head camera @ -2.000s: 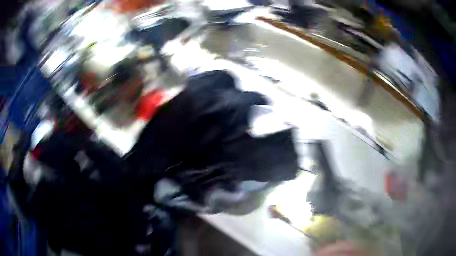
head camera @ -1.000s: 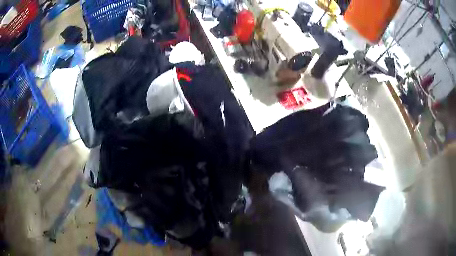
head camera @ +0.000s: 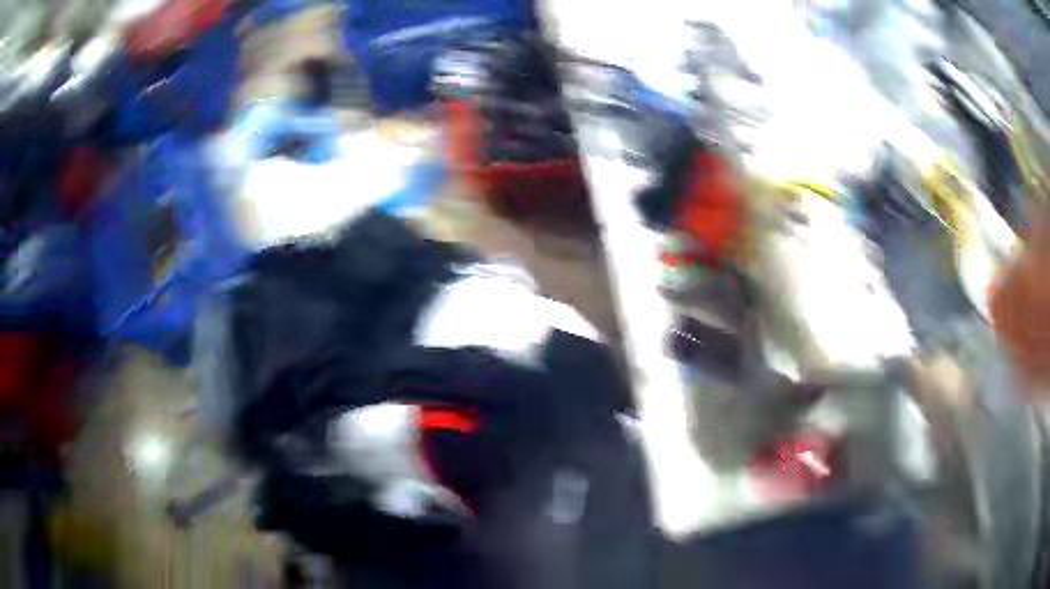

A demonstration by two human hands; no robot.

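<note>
The picture is strongly blurred. A large black garment pile [head camera: 334, 311] lies beside the table, with white patches and a red strip on it. A dark garment [head camera: 794, 552] shows at the bottom edge, over the near part of the white table [head camera: 674, 483]. Neither my left hand nor my right hand can be made out. A skin-toned blur at the right, beside the pale machine, is too unclear to name.
A pale second sewing machine [head camera: 829, 288] stands on the table, with a red cloth [head camera: 708, 207] behind it and a red plastic tray [head camera: 794, 463] in front. Blue crates [head camera: 156, 247] stand on the floor at the left. An orange thing [head camera: 1022, 305] is at the right edge.
The view has swung left and forward. The garment pile and second machine sit lower in the picture, and the dark garment on the table has slipped mostly below the bottom edge.
</note>
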